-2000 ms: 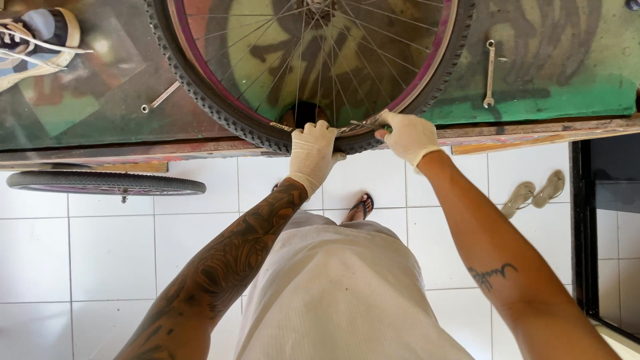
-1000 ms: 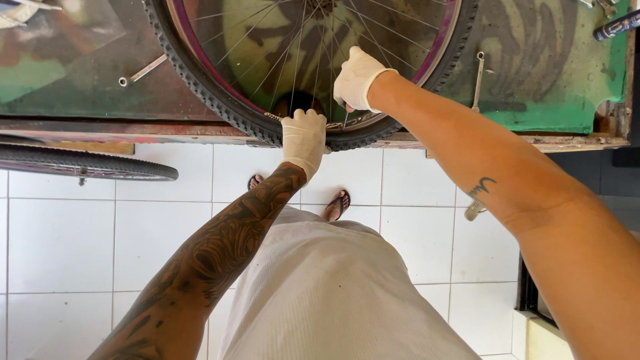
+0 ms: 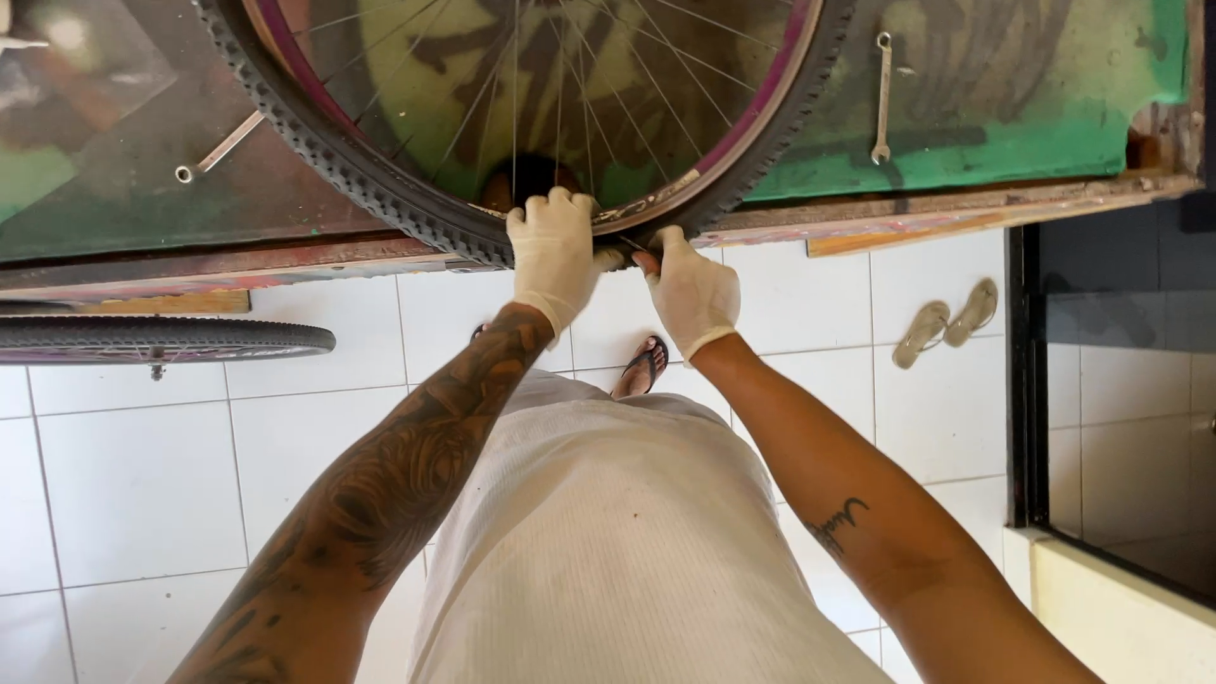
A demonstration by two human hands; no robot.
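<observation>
A bicycle wheel with a purple rim (image 3: pixel 788 57) and a knobby black tire (image 3: pixel 328 157) lies on a painted workbench, its near edge at the bench's front. My left hand (image 3: pixel 559 249), in a pale glove, grips the rim and tire at that near edge. Just right of it, my right hand (image 3: pixel 693 285), gloved too, pinches a thin metal tool (image 3: pixel 638 245) at the tire's outer side; a bare fingertip shows through the glove. The tool's kind cannot be told, as the fingers hide most of it.
One wrench (image 3: pixel 883 100) lies on the bench (image 3: pixel 1026 142) right of the wheel, another (image 3: pixel 223 147) left of it. Below the bench's left side is a second bicycle wheel (image 3: pixel 190 342). Sandals (image 3: pixel 921 332) rest on the tiled floor near a black-framed glass panel (image 3: pixel 1026 380) at right.
My right hand, above the rim and spokes a second ago, is now lower, at the tire's outer edge. My left hand still holds the near edge of the wheel.
</observation>
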